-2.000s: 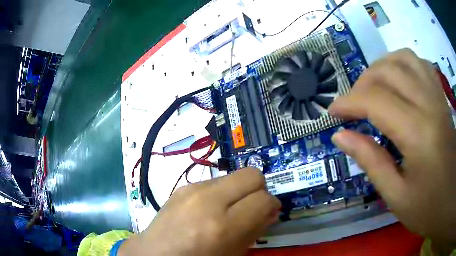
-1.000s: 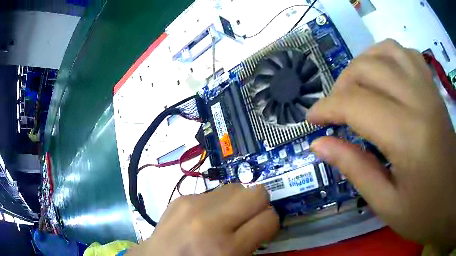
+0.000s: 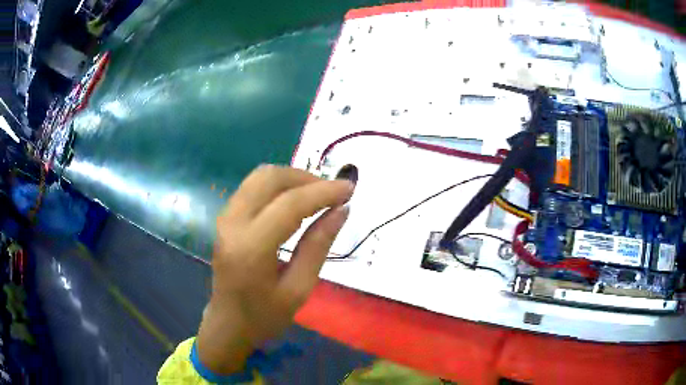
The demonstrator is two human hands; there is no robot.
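Note:
The white chassis panel [image 3: 406, 83] lies with the blue motherboard [image 3: 590, 222] at its right. My left hand [image 3: 274, 252] is over the panel's left end, thumb and forefinger tips close together beside a small dark oval piece [image 3: 347, 174]; whether they grip it is unclear. A thick black cable [image 3: 485, 195] slants from the board's left edge to a cutout near the front. Red wires [image 3: 421, 144] arc left across the panel, and a thin black wire [image 3: 410, 208] runs towards my left hand. My right hand is out of view.
The black fan [image 3: 645, 144] sits on its metal fins at the right. Orange-red foam [image 3: 421, 338] lies under the panel's front edge. The green bench surface [image 3: 226, 98] extends left and behind. A dark floor with a yellow line shows at lower left.
The view has shifted, putting the motherboard farther right. My left hand has moved from the board to the panel's left end. My right hand has left the picture. The thick black cable lies differently.

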